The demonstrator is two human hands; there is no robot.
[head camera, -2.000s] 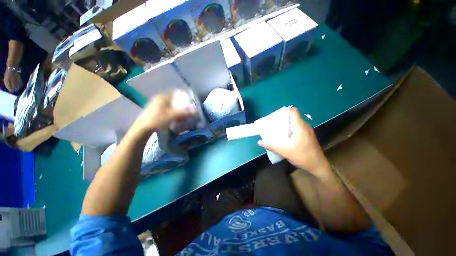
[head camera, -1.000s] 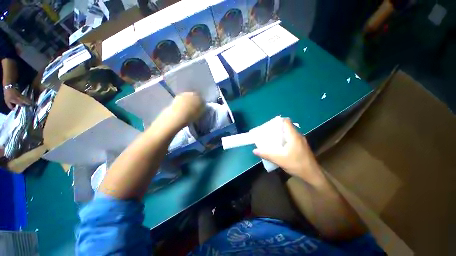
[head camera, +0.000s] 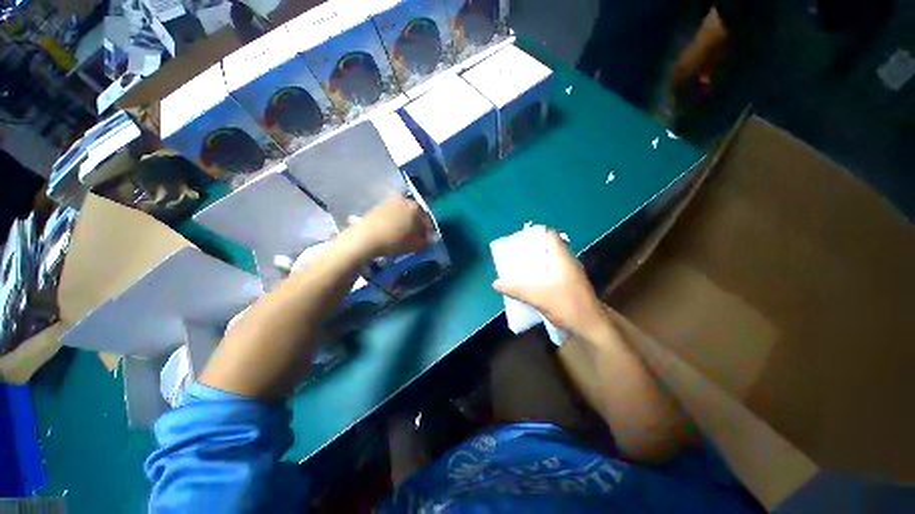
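Observation:
Open retail boxes with raised pale lids (head camera: 346, 166) stand in a slanting row on the green bench. My left hand (head camera: 403, 226) is at the mouth of the rightmost open box, its fingers partly hidden; whether it holds anything cannot be told. White rounded products show in the open boxes, partly behind my left forearm. A small white piece (head camera: 283, 263) sticks up at one box. My right hand (head camera: 550, 286) grips a bundle of white inserts (head camera: 522, 263) over the bench's front edge.
Closed retail boxes (head camera: 451, 115) stand in rows at the back. A large open brown carton (head camera: 783, 351) is at the right. Brown cardboard (head camera: 110, 241) and bagged items (head camera: 30, 261) lie left, with a blue crate (head camera: 18, 432) below. A person's arm (head camera: 702, 50) shows upper right.
My left hand has moved right from the neighbouring open box to the rightmost one. The long strip that jutted from my right hand's bundle no longer shows there. The view has shifted.

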